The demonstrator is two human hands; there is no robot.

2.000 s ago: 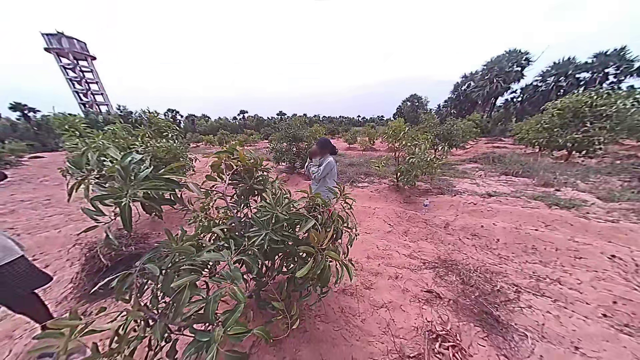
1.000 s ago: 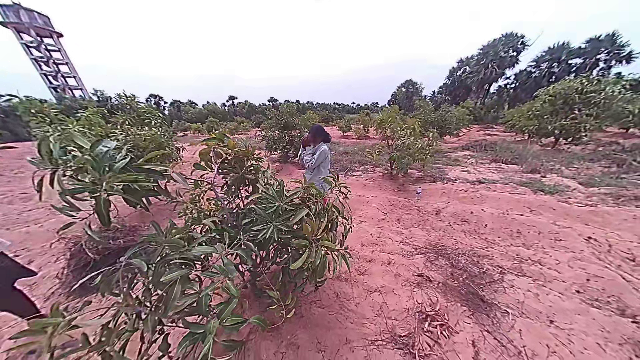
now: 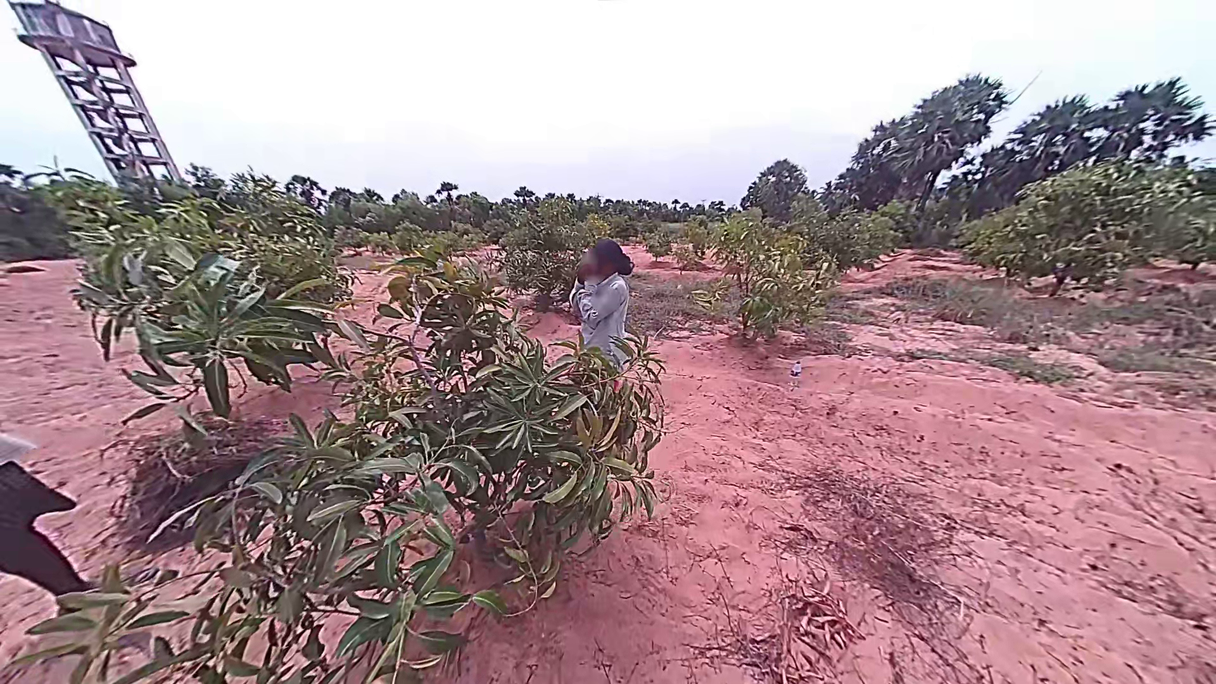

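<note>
Neither my left hand nor my right hand is in view. Close in front of me a leafy mango-like shrub (image 3: 513, 418) spreads from the lower left to the middle. Behind it stands a person in a light long-sleeved shirt (image 3: 603, 309), hands raised near the face, lower body hidden by leaves. A second shrub (image 3: 223, 332) grows to the left. At the left edge part of another person in dark clothing (image 3: 33, 532) shows, cut off by the frame.
Reddish sandy soil (image 3: 950, 456) bears dry twigs (image 3: 874, 532) and dead leaves (image 3: 817, 627). A small bottle (image 3: 796, 370) stands right of the person. More young trees (image 3: 765, 275), palms (image 3: 936, 133) and a tall water tower (image 3: 100, 90) are farther off.
The person behind the shrub has stayed in place, hands still near the face. The view has shifted a little.
</note>
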